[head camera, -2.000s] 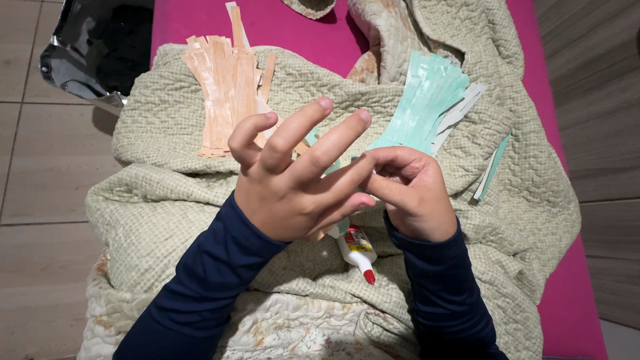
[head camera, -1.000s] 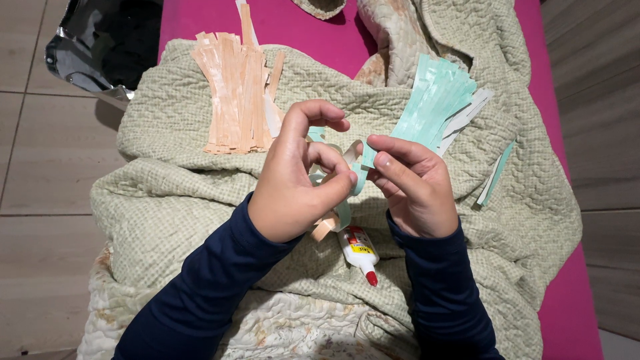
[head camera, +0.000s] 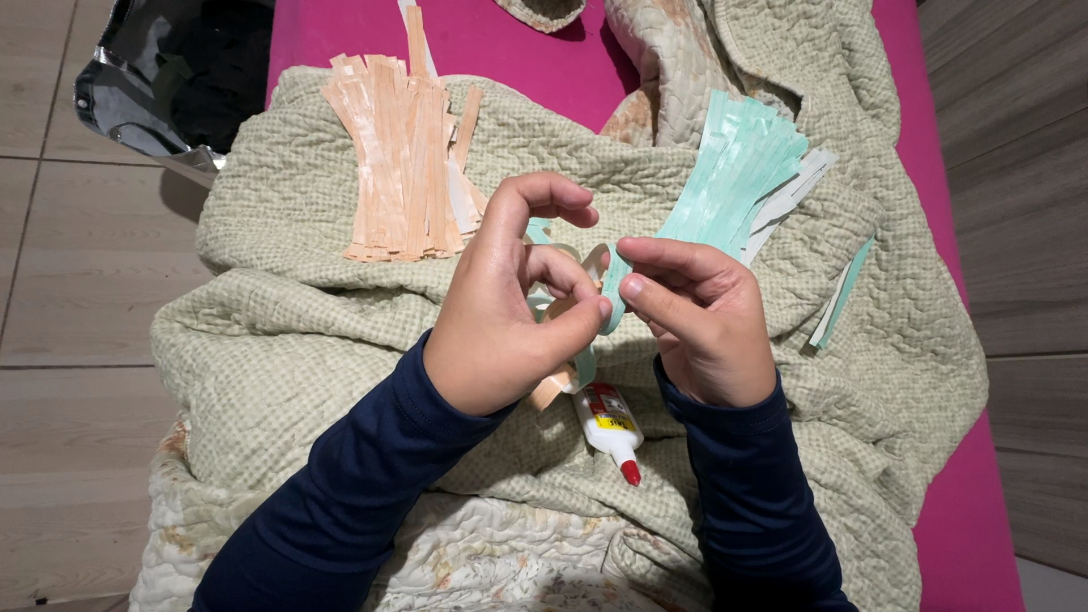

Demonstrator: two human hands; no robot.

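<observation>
My left hand pinches a mint-green paper strip loop between thumb and finger, its other fingers curled above. On the loop's right side, my right hand has its thumb and forefinger at the strip. Behind my left hand hang more looped strips, green and peach, partly hidden. A white glue bottle with a red tip lies just below the hands. Peach paper strips lie in a bundle at the upper left, and mint-green strips in another at the upper right.
A rumpled, quilted green blanket lies over a bright pink surface. One loose green strip rests on it at the right. An open silver bag with dark contents stands at the upper left, above the tiled floor.
Two seconds ago my left hand's fingers were spread; they have curled, and its thumb and finger have closed on the strip. The green loop, mostly hidden then, shows between my hands.
</observation>
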